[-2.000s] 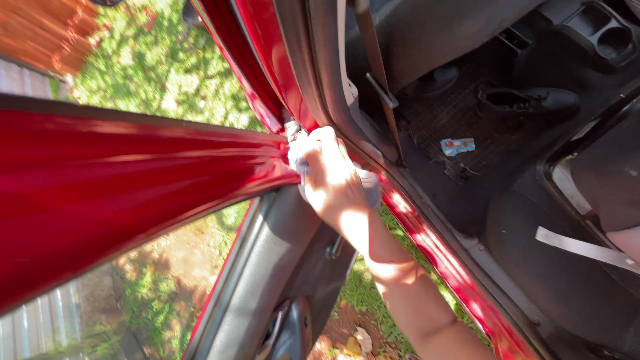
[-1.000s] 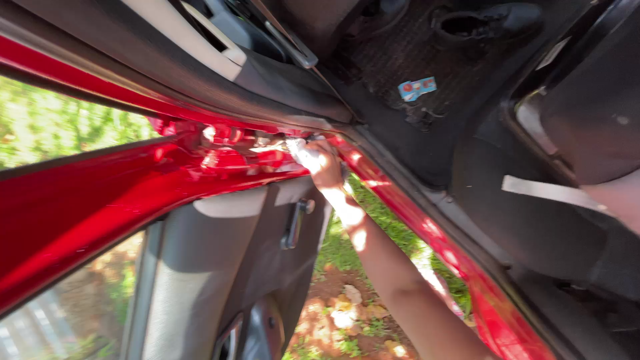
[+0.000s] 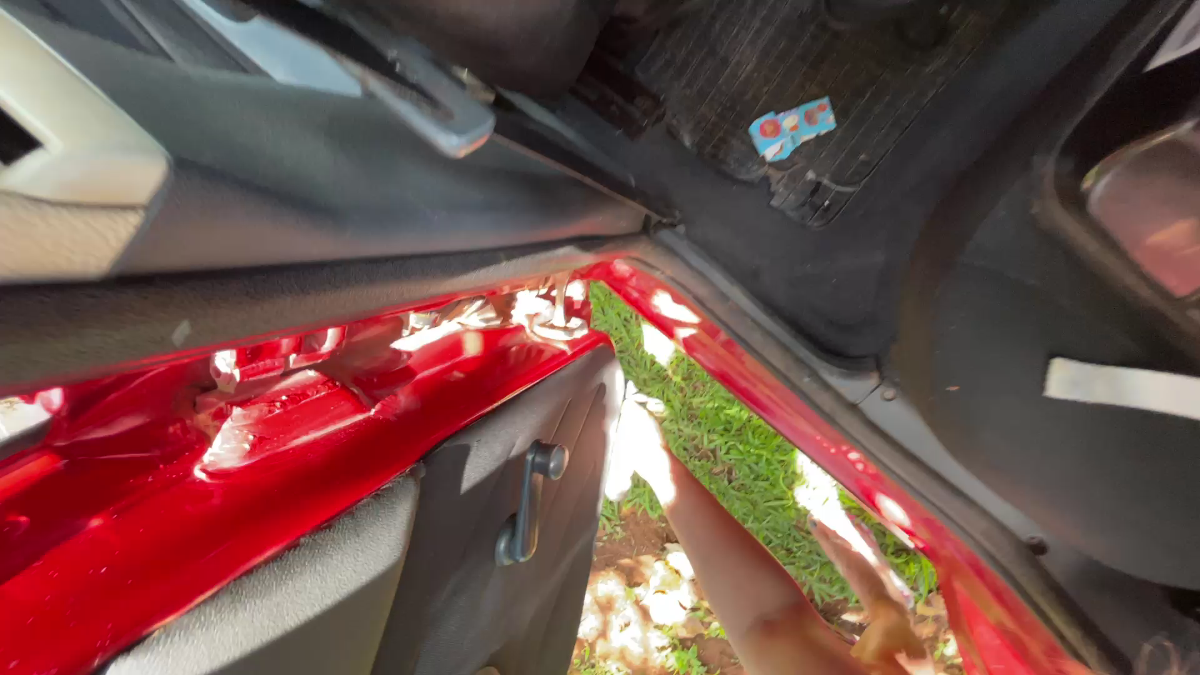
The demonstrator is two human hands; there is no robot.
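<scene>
My right hand [image 3: 642, 427] is at the lower edge of the open red car door, beside its grey inner panel [image 3: 506, 506] with a window crank [image 3: 532, 502]. It holds a pale cloth [image 3: 620, 464]; strong sunlight washes out the fingers and the cloth. Above the hand, door hinge parts [image 3: 558, 314] show in the gap between the painted door edge [image 3: 309, 478] and the body pillar. My left hand is not in view. A second bare limb [image 3: 858, 558] shows over the ground to the right, probably a foot, though this is not certain.
The red door sill [image 3: 778, 403] runs down to the right. Inside the car are a black floor mat [image 3: 731, 75], a blue wrapper [image 3: 792, 128] and a pale strap [image 3: 1116, 385] over a dark seat. A seat belt buckle [image 3: 459, 131] hangs near the pillar. Grass [image 3: 722, 431] lies below.
My right hand has moved from the hinge area down to the lower edge of the door panel. The view has come closer to the hinge gap, showing more of it.
</scene>
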